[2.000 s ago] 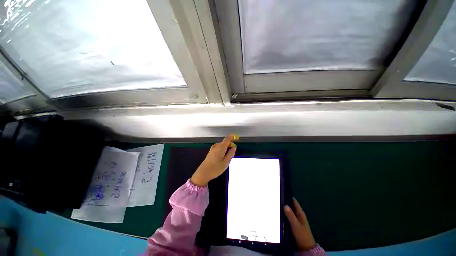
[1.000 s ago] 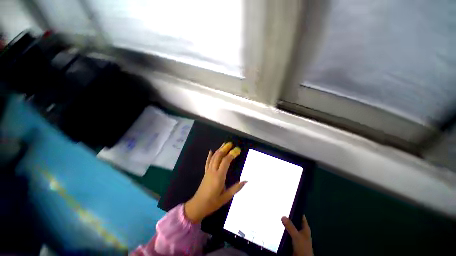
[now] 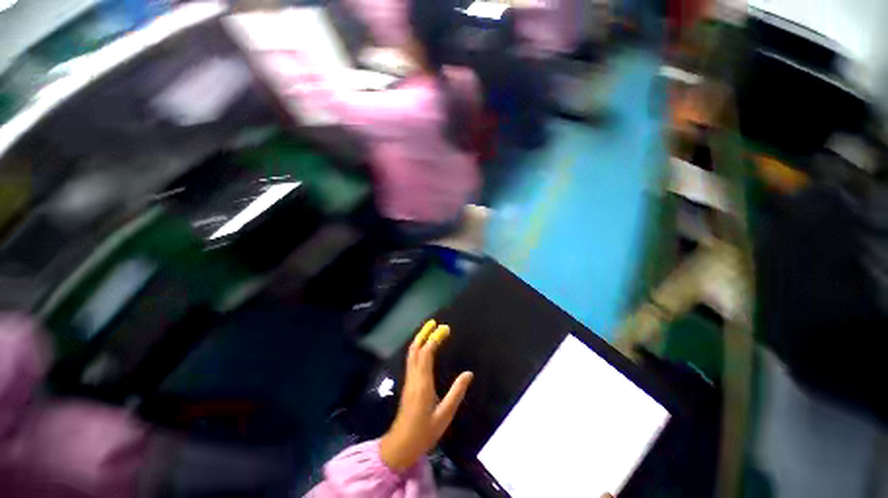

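Note:
A black tray (image 3: 487,316) lies tilted across the lower middle, with a tablet (image 3: 574,418) glowing plain white in its right part. The tray's left part shows no screen. My left hand (image 3: 419,409), with yellow finger cots on two fingertips, is over the tray's left side. Its fingers are stretched and its thumb is apart; whether it bears any of the tray's weight is unclear. Of my right hand, only what looks like a fingertip (image 3: 609,495) shows at the tablet's lower edge; its grip is hidden.
The view is blurred. A person in a pink smock (image 3: 419,146) is at a green bench beyond the tray, and a pink sleeve (image 3: 78,447) is at lower left. A blue floor aisle (image 3: 574,224) runs ahead. A long bench edge (image 3: 732,389) and dark stacks (image 3: 818,253) are at right.
The view has swung from the windows and bench to the aisle and coworkers. The tray and glowing tablet have come along with my hands; my right hand has mostly left the picture.

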